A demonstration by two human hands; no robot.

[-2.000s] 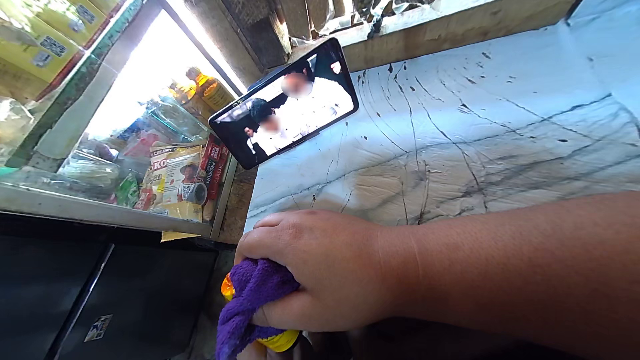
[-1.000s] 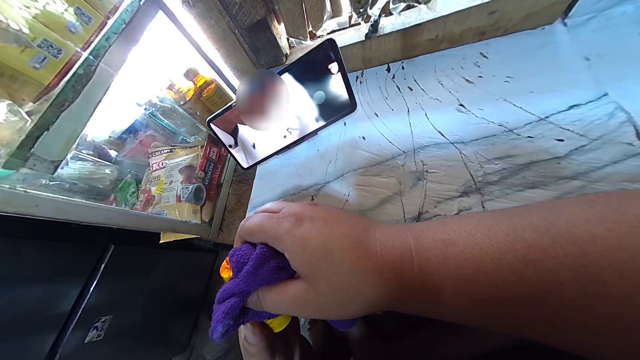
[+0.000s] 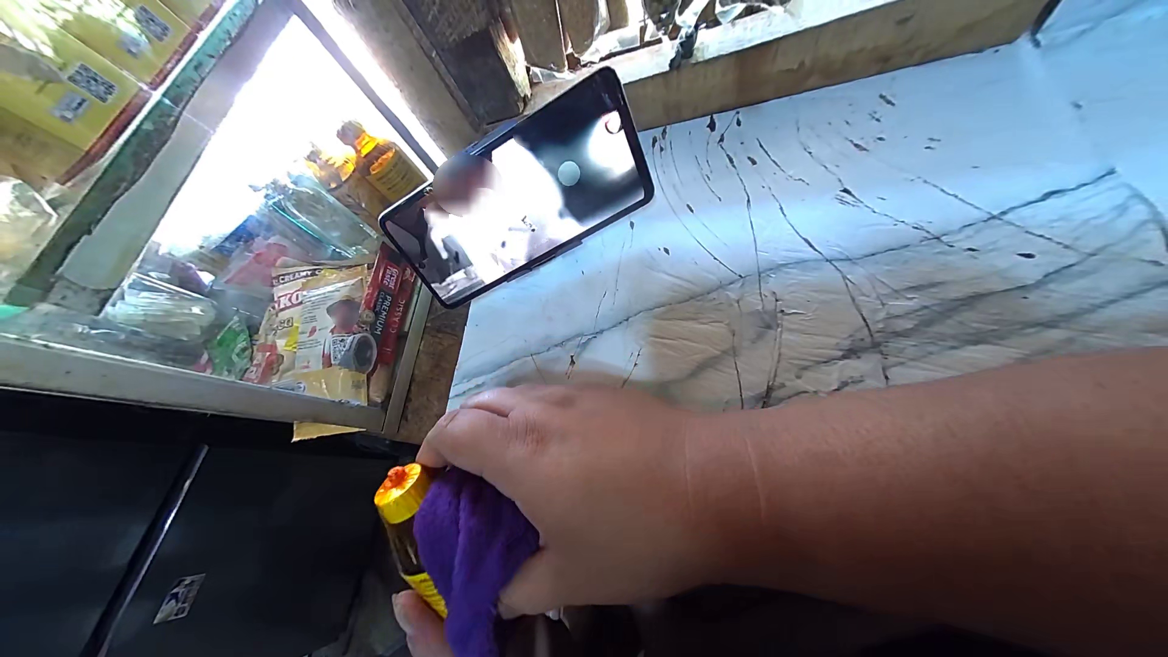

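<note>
My right hand reaches in from the right and grips a purple cloth, pressing it against the side of a small bottle. The bottle is tilted and has a yellow cap with an orange tip, a dark body and a yellow label. Only a fingertip or thumb of my left hand shows at the bottom edge, against the bottle's lower part; the rest of that hand is hidden below the cloth and the frame.
A smartphone with a lit screen leans at the back of the marble-patterned table cover. On the left, a glass display case holds packets and bottles. Dark panels stand below it. A wooden ledge runs behind the table.
The bottle's yellow cap and upper body have come out from behind the purple cloth. My right hand has shifted slightly down on the bottle. The picture on the phone screen has changed.
</note>
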